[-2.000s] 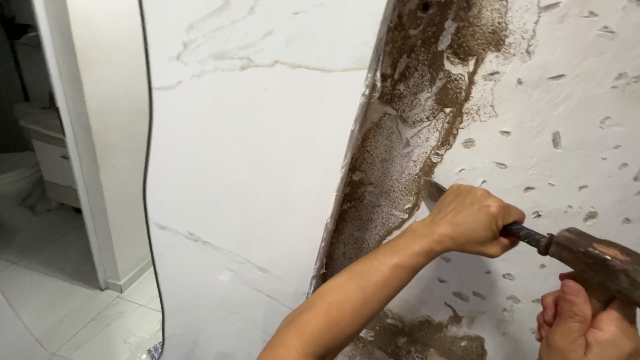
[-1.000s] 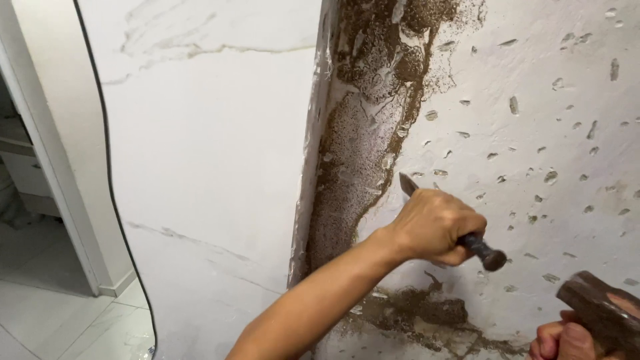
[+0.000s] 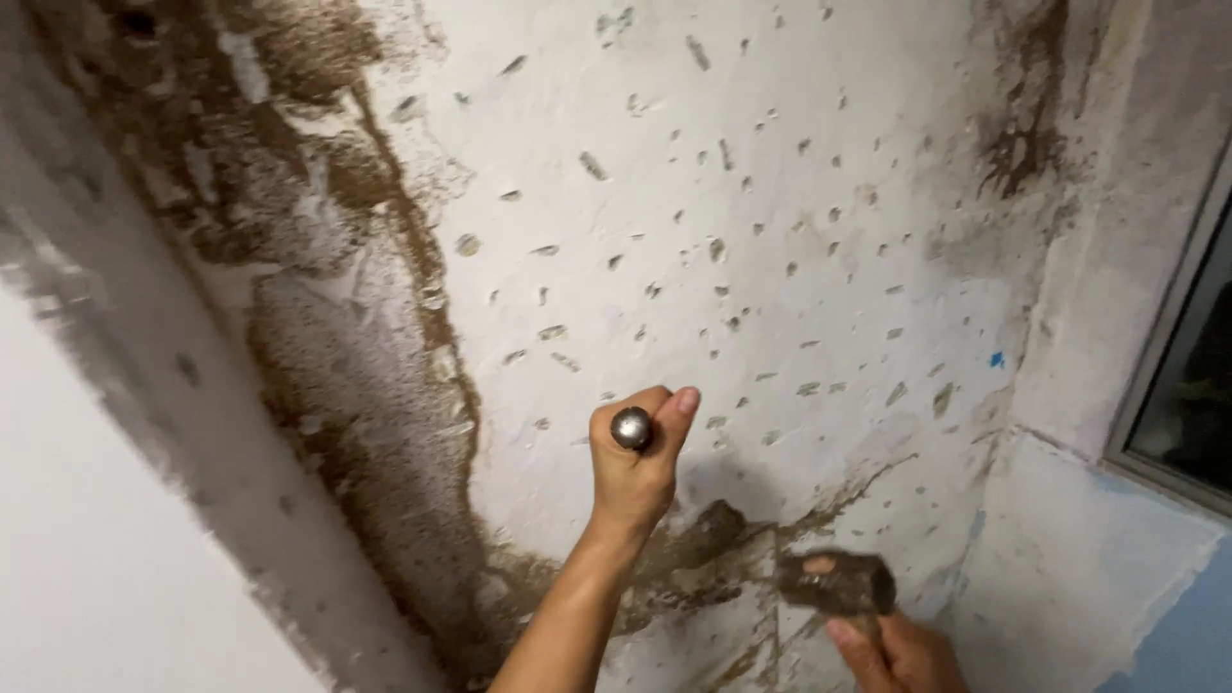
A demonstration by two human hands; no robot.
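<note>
My left hand (image 3: 630, 472) grips a steel chisel (image 3: 631, 428), whose round struck end faces me; its tip is hidden behind the fist, against or close to the pitted white wall (image 3: 818, 289). Lower right, my right hand (image 3: 895, 654) holds a hammer (image 3: 835, 582) by its handle, the blurred head raised below and to the right of the chisel. Small chipped marks dot the wall around and above my left hand.
Brown, bared patches (image 3: 361, 337) run down the wall's left part and along below my left wrist. A rough-edged white panel (image 3: 106, 500) stands at the left. A framed window (image 3: 1184, 385) and light blue paint (image 3: 1189, 626) are at the right.
The view has swung to the right, bringing in the window. The chisel, earlier at the edge of the brown strip, is now over the pitted white area. Both hands keep their tools.
</note>
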